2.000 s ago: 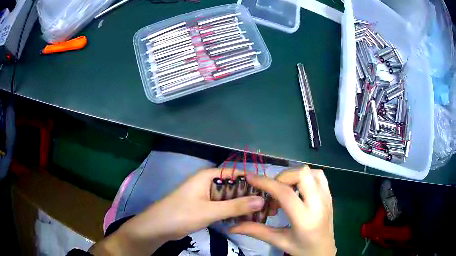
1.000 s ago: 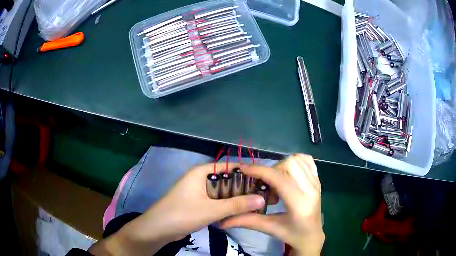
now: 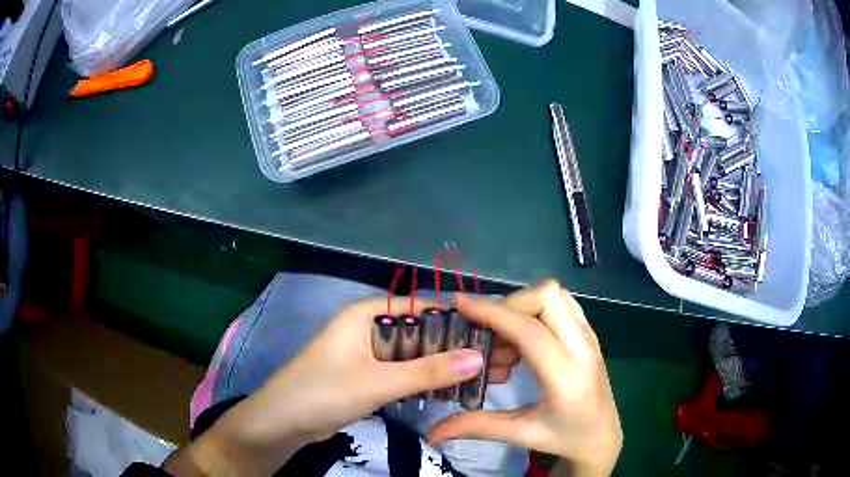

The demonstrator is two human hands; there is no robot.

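Several silver wired cylinders stand side by side above my lap, dark ends up, with thin red lead wires rising from them. My left hand grips the row, its thumb across the front. My right hand is at the right end of the row, its index finger on the tops near the rightmost cylinder, which sits lower than the others. Its thumb is apart below. Whether the right hand itself grips that cylinder is unclear. The fingers behind the row are mostly hidden.
On the green table are a clear packing box with rows of cylinders, a slim silver-and-dark tool, an orange-handled cutter, and a clear lid. A deep tub of loose cylinders stands right. A plastic bag lies back left.
The held row has shifted slightly left. The rightmost cylinder now shows more of its length and stands more upright beside the others. The right thumb has moved lower, away from the row.
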